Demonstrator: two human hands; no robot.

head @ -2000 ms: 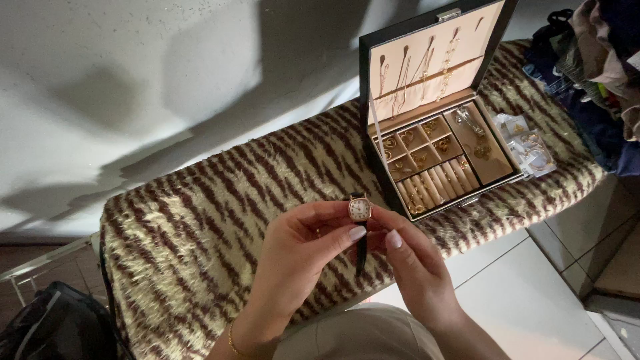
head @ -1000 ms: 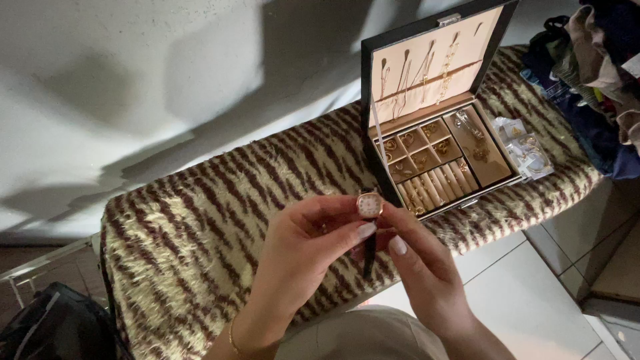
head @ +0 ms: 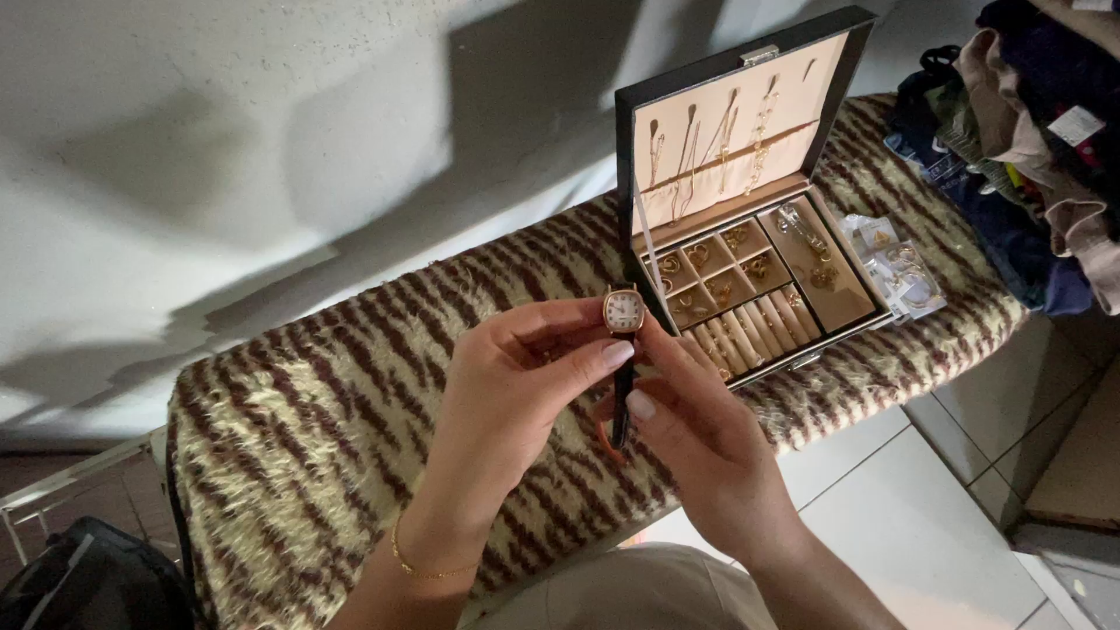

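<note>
A wristwatch [head: 623, 311] with a gold-toned case, white dial and dark strap is held up between both hands. My left hand [head: 516, 385], a thin gold bracelet [head: 437, 574] on its wrist, pinches the watch at the case's left side with thumb and fingers. My right hand [head: 700, 420] has its fingertips at the case's right side and by the strap, which hangs down. Behind my right hand stands an open black jewelry box [head: 781, 360]. Its lid [head: 700, 166] holds hanging necklaces [head: 759, 144]; rings sit in the ring rolls [head: 757, 331], other jewelry in the compartments.
The box rests on a bench with a tiger-striped plush cover [head: 350, 437], against a pale wall [head: 219, 175]. Small clear plastic packets [head: 906, 276] lie right of the box. Folded clothes [head: 1041, 157] are piled at the far right. A black bag [head: 87, 577] is at lower left.
Both hands keep hold of the watch, and its dial is tilted slightly differently than before. The jewelry box has stayed in place.
</note>
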